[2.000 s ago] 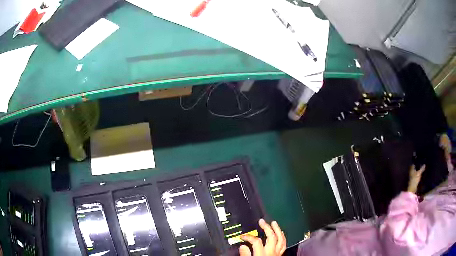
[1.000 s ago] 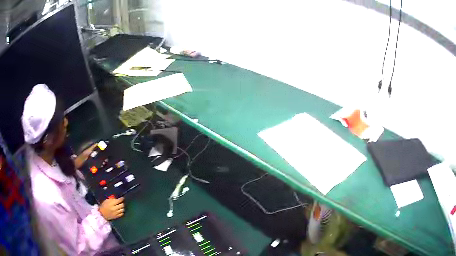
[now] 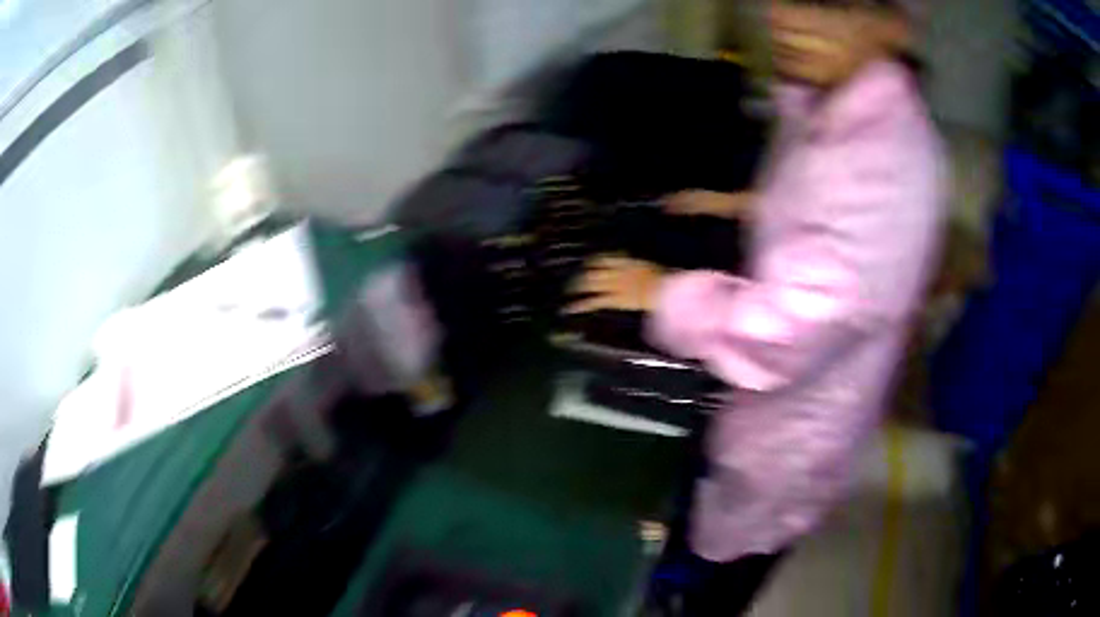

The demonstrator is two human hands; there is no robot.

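Observation:
The view is strongly blurred. Neither my left hand nor my right hand is in the picture. At the bottom edge a dark phone tray (image 3: 416,587) shows only in part, with a small orange-red glow at its right part; its phones cannot be made out. Beyond it, dark trays (image 3: 651,392) lie on the green bench with a white strip (image 3: 615,407) beside them.
A person in a pink smock (image 3: 820,253) stands at the right, with hands over dark stacked items (image 3: 537,247). White paper (image 3: 193,350) lies on the green shelf (image 3: 181,446) at left. Blue crates (image 3: 1019,289) and a cardboard box (image 3: 862,530) are at right.
The view has swung from the left neighbour and shelf to the person at right. My fingers, over the front tray's rightmost phone two seconds ago, are out of view.

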